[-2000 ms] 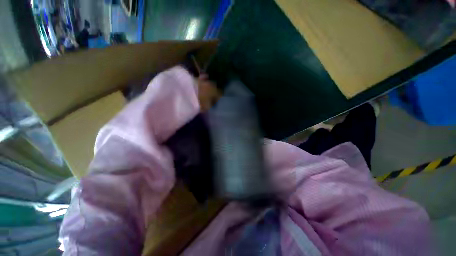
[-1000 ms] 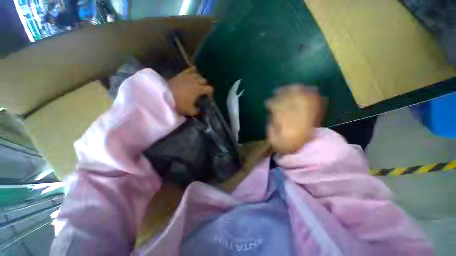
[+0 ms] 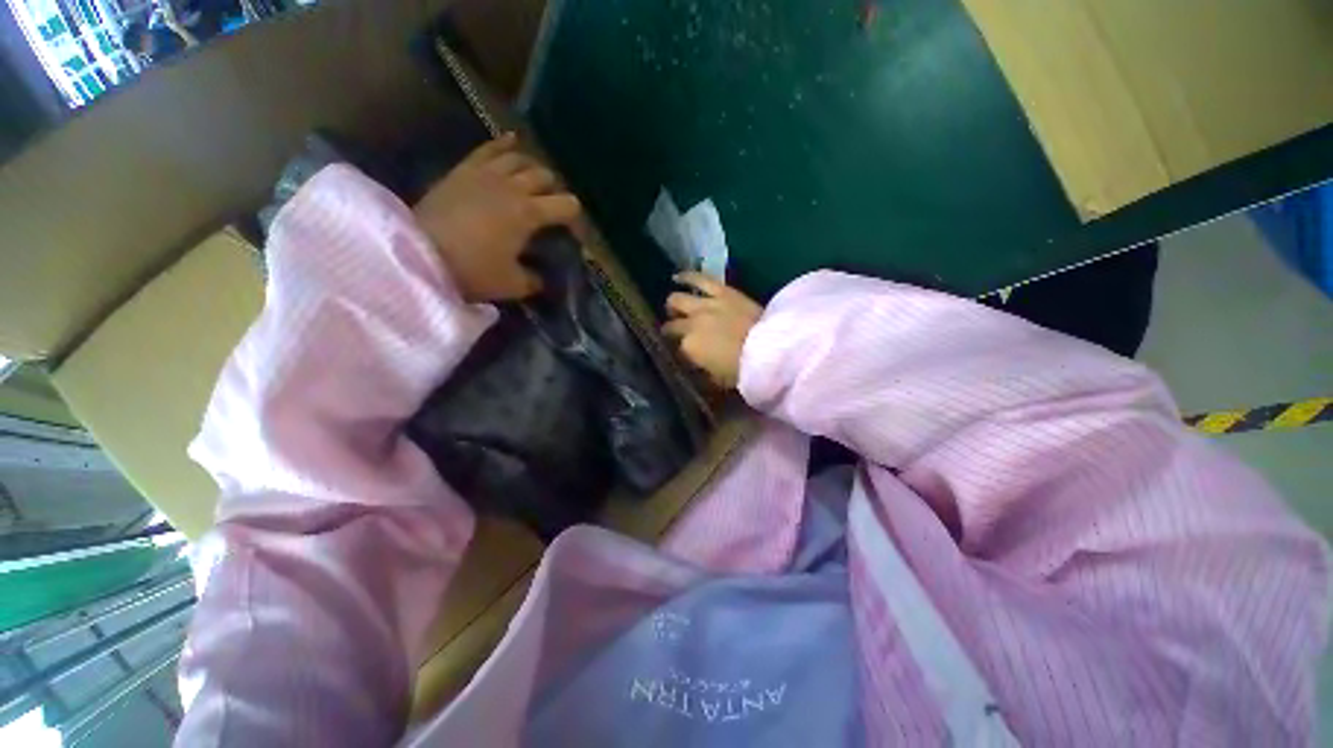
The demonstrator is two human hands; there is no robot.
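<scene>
A brown carton (image 3: 161, 316) stands open at the left. Dark, shiny plastic bags (image 3: 512, 424) lie inside it. My left hand (image 3: 497, 219) reaches into the carton with its fingers curled on the top of the dark plastic, beside the carton's inner edge; the fingertips are partly hidden. My right hand (image 3: 714, 330) is at the carton's right edge, with its fingertips closed on a small crumpled white piece (image 3: 690, 234), like a tissue or label, over the green bench top.
The green bench (image 3: 819, 132) extends beyond the carton. A flat cardboard sheet (image 3: 1140, 88) lies on it at the upper right. A blue object (image 3: 1301, 227) and yellow-black floor tape (image 3: 1265, 418) show at the right.
The grey pouch blurred in front of me earlier is no longer there. My right hand has moved left from over the bench edge to the white piece. My left hand stays in the carton.
</scene>
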